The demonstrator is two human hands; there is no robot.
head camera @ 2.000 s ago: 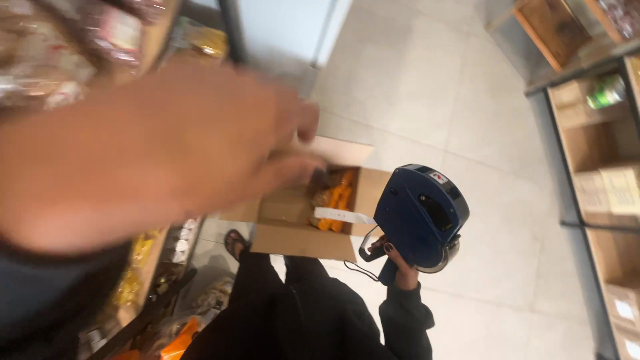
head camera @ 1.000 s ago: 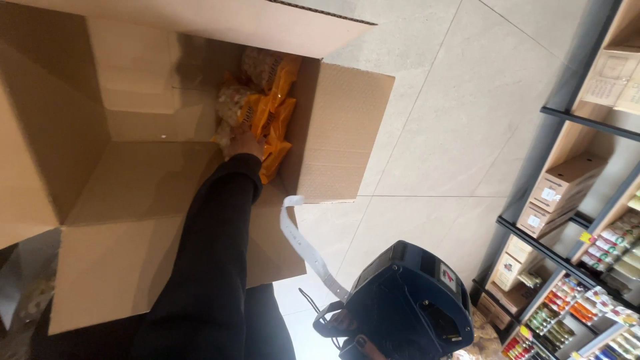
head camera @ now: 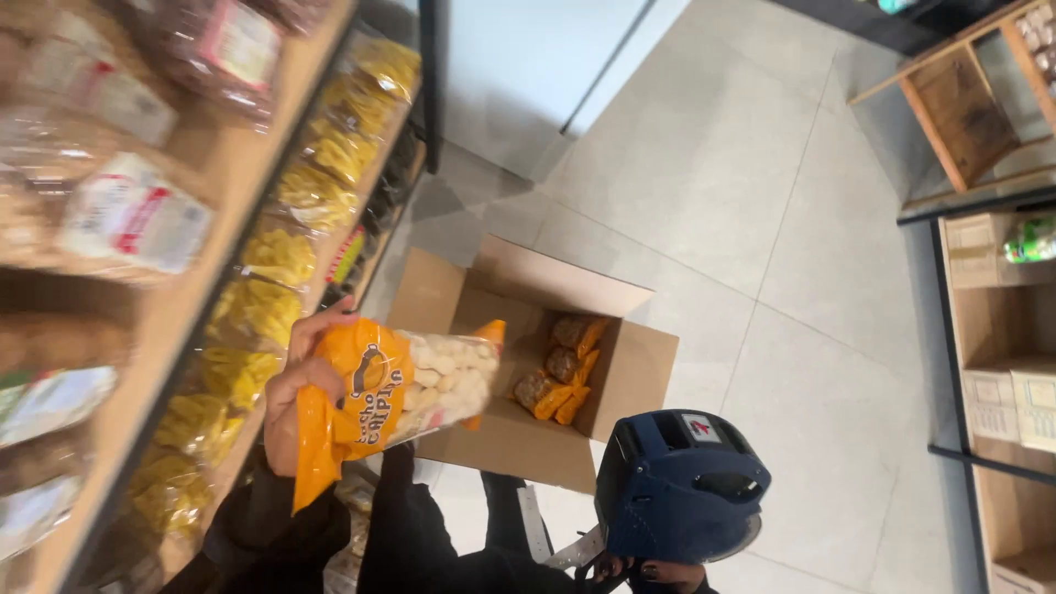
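Observation:
My left hand (head camera: pixel 301 384) grips the orange end of a clear and orange plastic bag (head camera: pixel 437 384) of pale, rounded snack pieces. The bag lies across the view, above the left side of an opened cardboard box (head camera: pixel 635 379). Inside that box, against its right side, are several more orange-ended bags (head camera: pixel 561 396) with brownish contents. At the bottom right, my right hand (head camera: pixel 652 573) holds a dark blue portable label printer (head camera: pixel 681 487) from below; most of the hand is hidden by it. A pale perforated strip (head camera: pixel 536 524) hangs beside the printer.
Wooden shelves with black edges (head camera: pixel 272 124) stand close on the left, bearing bagged goods (head camera: pixel 132 210) and yellow pasta-like nests in clear bags (head camera: pixel 256 309). A white cabinet (head camera: pixel 520 74) is at the top. More wooden shelving (head camera: pixel 990 330) runs along the right, beyond the tiled floor (head camera: pixel 792 330).
My left hand has come out of the box, where it was among the orange bags, and now holds one bag up near the left shelves. The view has shifted widely.

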